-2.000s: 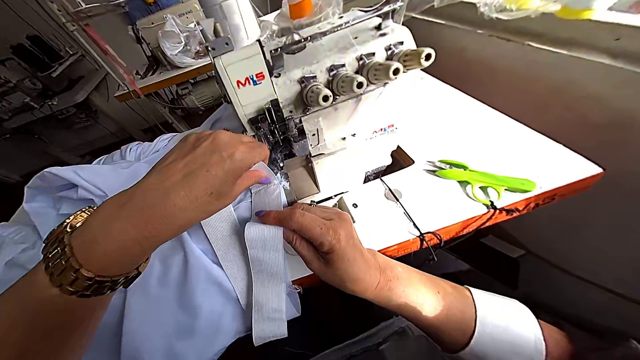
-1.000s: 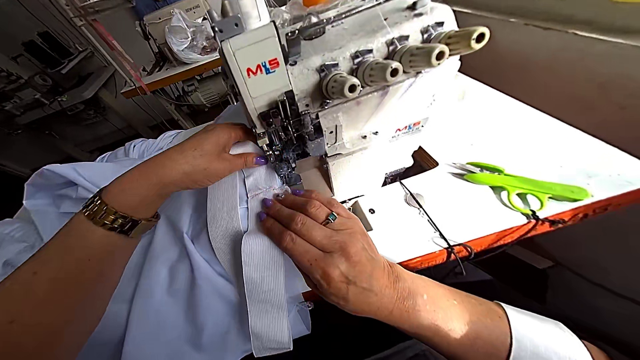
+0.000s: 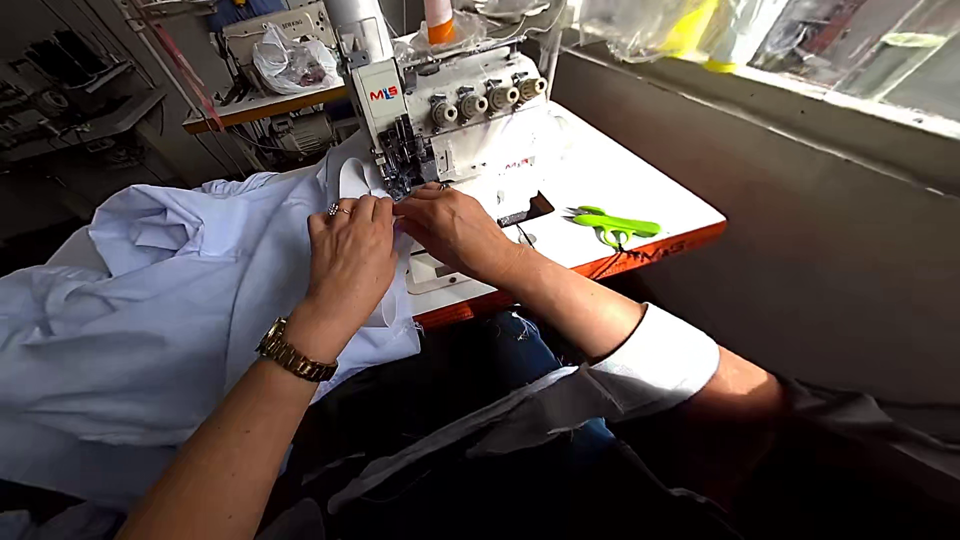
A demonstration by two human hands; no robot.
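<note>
My left hand (image 3: 352, 251) and my right hand (image 3: 454, 229) meet in front of the needle area of a white overlock sewing machine (image 3: 480, 135). Both pinch the edge of a light blue fabric garment (image 3: 172, 300), whose bulk spreads to the left and hangs off the table. A looped pale elastic band (image 3: 354, 178) shows behind my left hand, close to the presser foot; another part of it hangs below my hands. My fingertips partly hide the held edge.
Green thread snips (image 3: 619, 225) lie at the right on the white tabletop (image 3: 645, 180), near its orange edge (image 3: 694, 238). A second sewing machine (image 3: 281, 37) with a plastic bag (image 3: 294, 64) stands behind. A wall and window ledge border the right side.
My left hand has come round from beside the needle area to the front, next to my right hand. The band's long flat end no longer hangs plainly in front. The view has shifted.
</note>
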